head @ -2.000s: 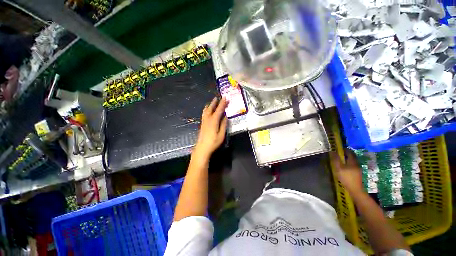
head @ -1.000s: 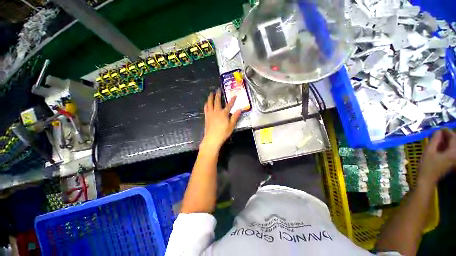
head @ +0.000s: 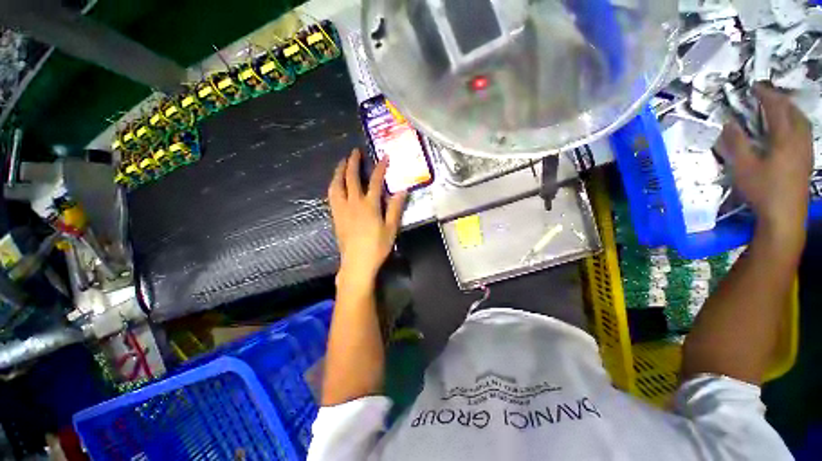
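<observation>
My left hand [head: 362, 216] lies at the belt's right edge, fingers spread, with fingertips at the lower left edge of a lit smartphone [head: 398, 149]; it grips nothing. My right hand [head: 766, 149] reaches into the blue parts tray [head: 651, 185] at the right, among loose white plastic housing parts [head: 689, 149]. Its fingers are bent at a part; whether they close on it cannot be told.
Boards with yellow blocks [head: 225, 85] line the far edge of the black belt [head: 239, 194]. A clear hood [head: 514, 81] hangs above the metal work tray [head: 523, 239]. A blue crate [head: 180, 405] stands lower left, a yellow crate [head: 611, 302] under the parts tray. A bench fixture [head: 86, 243] is far left.
My right hand has moved from beside the yellow crate up into the parts tray. My left hand remains by the smartphone. The view has shifted, and the hood looks larger.
</observation>
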